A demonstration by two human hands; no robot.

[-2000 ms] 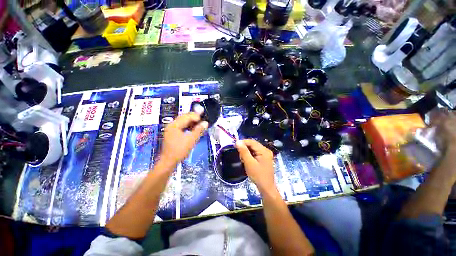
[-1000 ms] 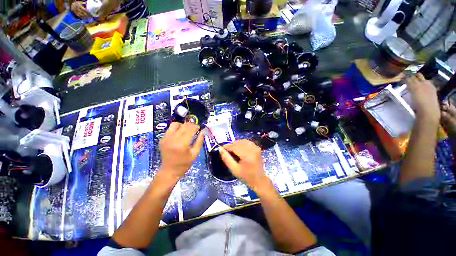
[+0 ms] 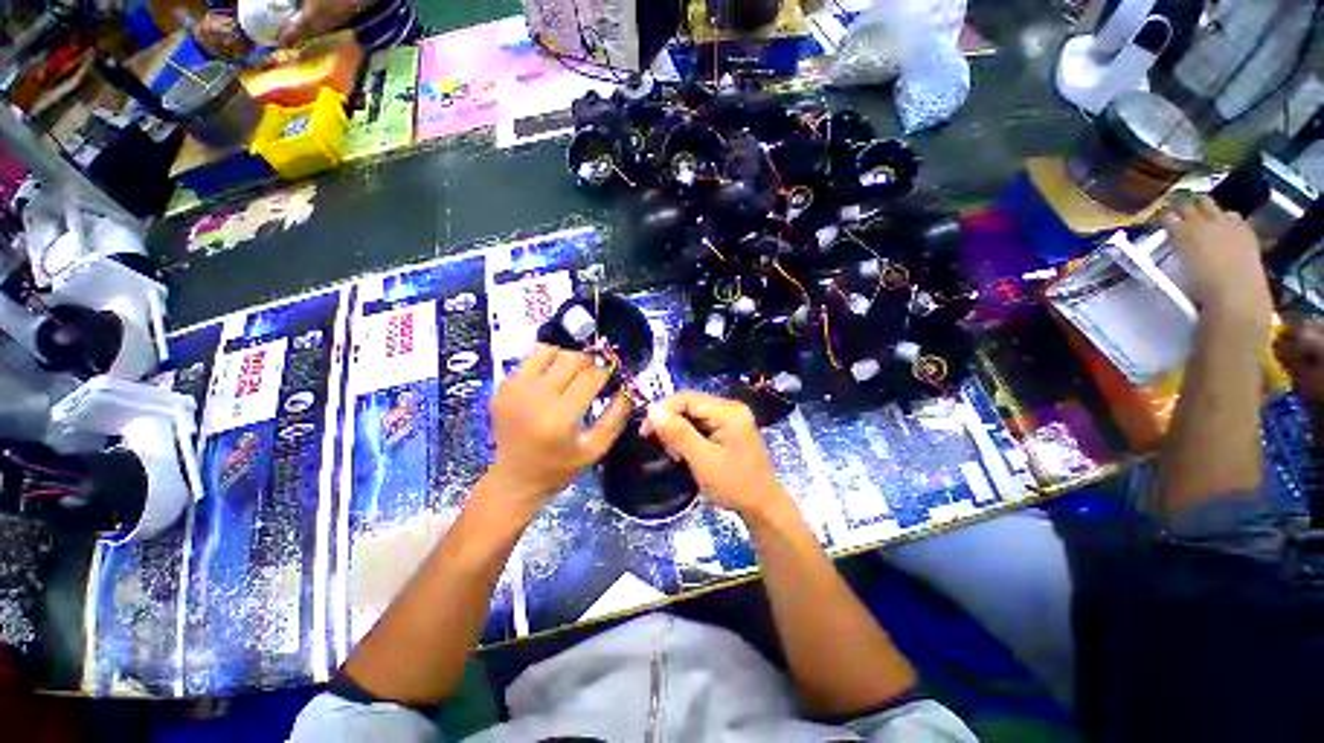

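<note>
My left hand point(image 3: 549, 417) pinches thin coloured lead wires close below a black camera ball housing point(image 3: 622, 337), which has a whitish motor on it. My right hand point(image 3: 712, 444) holds a tiny pale piece, perhaps a connector plug, at its fingertips, close to the left fingertips. Between and under the hands is a part-built camera point(image 3: 649, 483), a white housing with a black ball at its near end. The fingers hide most of the wires and part of the white housing.
A heap of black ball housings point(image 3: 784, 261) lies beyond my right hand. Part-built cameras point(image 3: 163, 462) stand at the left edge. At right, a neighbour's arm point(image 3: 1223, 334) reaches over white plastic on an orange box point(image 3: 1140, 414). A round tin point(image 3: 1137, 150) and yellow bin point(image 3: 304, 134) stand further back.
The black ball housing has moved right, nearer the white camera housing. My hands have come together at the wires. At right, the neighbour's white plastic has shifted over the orange box.
</note>
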